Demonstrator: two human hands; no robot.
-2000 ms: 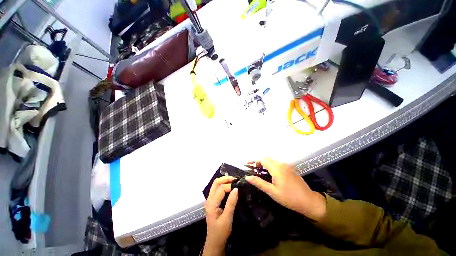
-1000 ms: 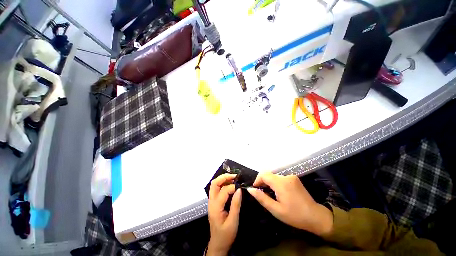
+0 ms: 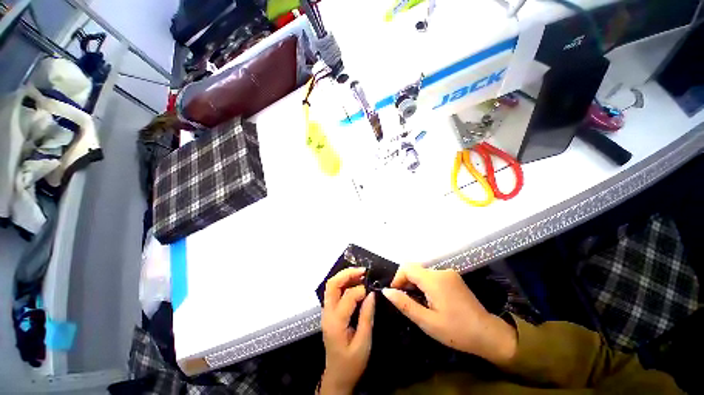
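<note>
A black fabric panel [image 3: 380, 266] lies over the table's front edge, with one angled corner on the white top and the rest hanging down into the dark. My left hand [image 3: 346, 320] pinches it from the left side. My right hand [image 3: 444, 307] pinches it from the right, with the fingertips of both hands close together. A small dark looped piece of cloth shows between the fingertips. Whether the right hand also holds a tool is hidden.
The white sewing machine [image 3: 471, 89] stands at the back, its needle area [image 3: 407, 150] beyond my hands. Scissors [image 3: 488, 176] lie beside a dark upright rectangle [image 3: 562, 108]. A plaid stack [image 3: 208, 181] sits at the left, a maroon roll [image 3: 247, 86] behind it. A yellow-green tag [image 3: 321, 148] hangs nearby.
The red-brown tool seen at my right fingers two seconds ago no longer shows. My right fingers have closed in on the cloth beside the left fingertips. The view has shifted slightly.
</note>
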